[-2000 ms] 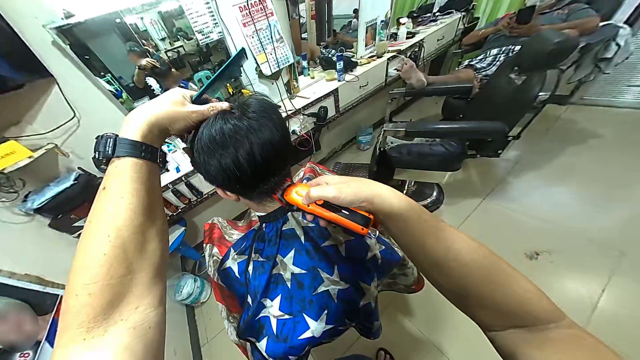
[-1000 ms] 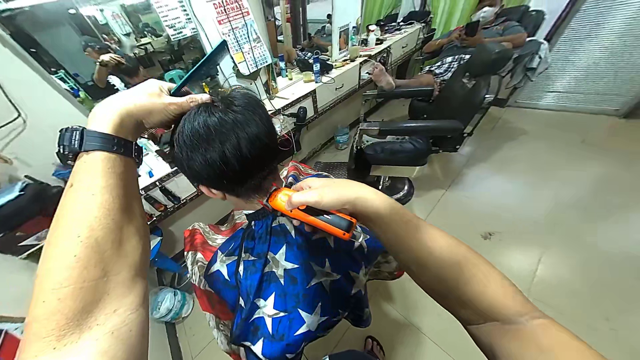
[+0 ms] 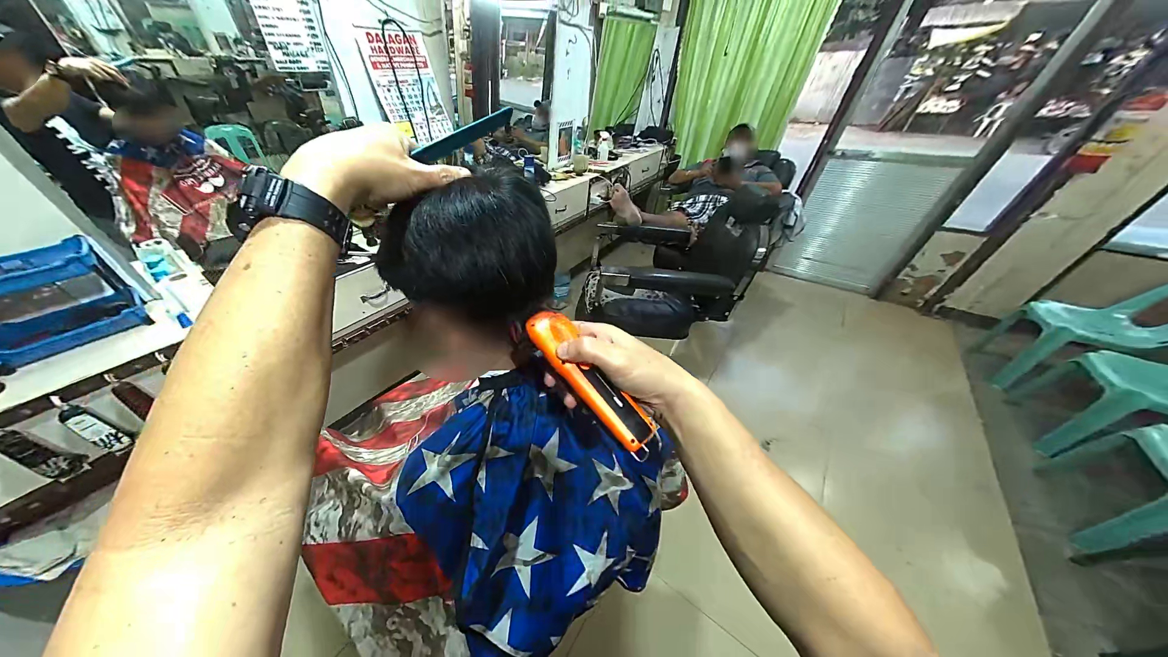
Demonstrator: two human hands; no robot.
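A seated person with short black hair (image 3: 470, 242) wears a barber's cape (image 3: 538, 493) with white stars on blue and red stripes. My left hand (image 3: 379, 169), with a black watch at the wrist, rests on top of the head and holds a dark teal comb (image 3: 464, 135) that points up and right, clear of the hair. My right hand (image 3: 611, 360) grips an orange and black hair clipper (image 3: 593, 383). The clipper's head is at the nape by the lower hairline; its blade is hidden from view.
A counter (image 3: 365, 297) with mirrors runs along the left and back. Blue plastic trays (image 3: 68, 301) stand at left. Beyond is a black barber chair (image 3: 693, 274), and another person (image 3: 730, 173) reclines near green curtains (image 3: 753, 68). Several green plastic chairs (image 3: 1109, 392) line the right.
The view has swung to the right, bringing the glass door and green chairs into sight. Both hands keep their holds, the left on the head and the clipper at the nape.
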